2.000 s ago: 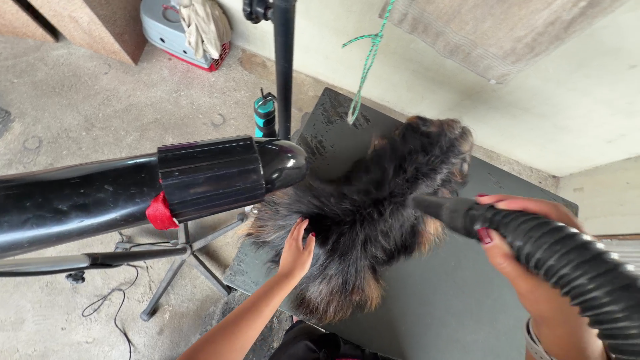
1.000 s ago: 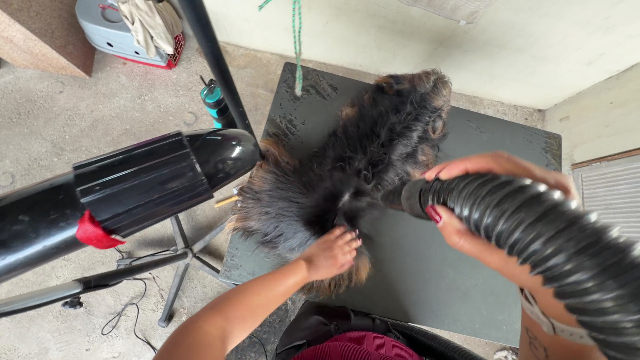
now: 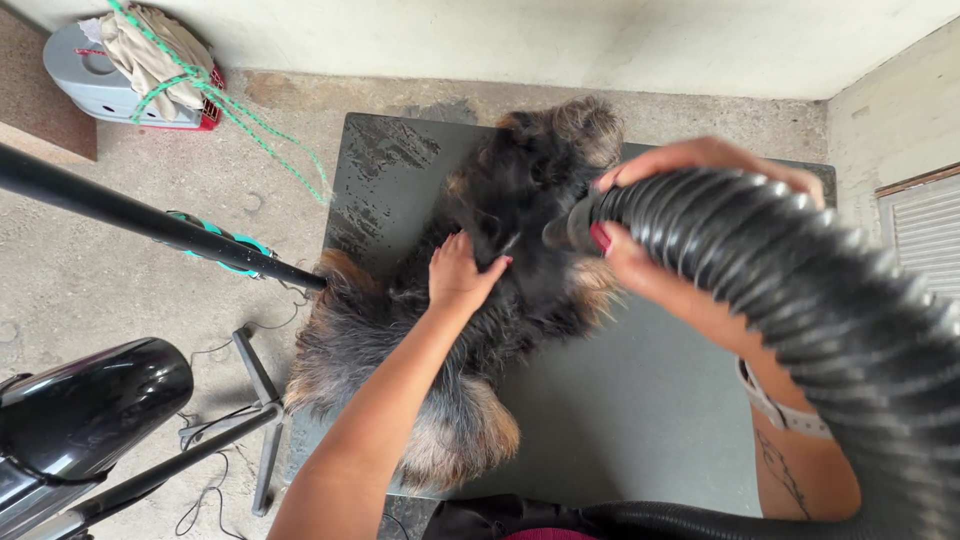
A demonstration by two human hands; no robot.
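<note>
A black and tan long-haired dog [image 3: 450,322] is on a dark grooming table [image 3: 637,405], its head toward the far edge. My left hand [image 3: 463,276] rests on the fur of its back near the shoulder, fingers spread, gripping nothing that I can see. In my right hand [image 3: 637,217] is the end of a black ribbed dryer hose [image 3: 787,285]. The hose's dark nozzle [image 3: 571,225] points at the fur beside my left hand, and the fur there is parted. The hose hides part of my right palm and forearm.
A black dryer tube [image 3: 97,405] on a wheeled stand [image 3: 262,405] is at the left. A black pole [image 3: 165,217] reaches the table's left side, with a green cord [image 3: 247,127] above. A pet carrier [image 3: 90,71] with a cloth [image 3: 150,60] stands by the wall. Cables lie on the floor.
My left hand has moved from the dog's rear up to its shoulder area. The hose nozzle is now nearer the dog's head end. The view has shifted.
</note>
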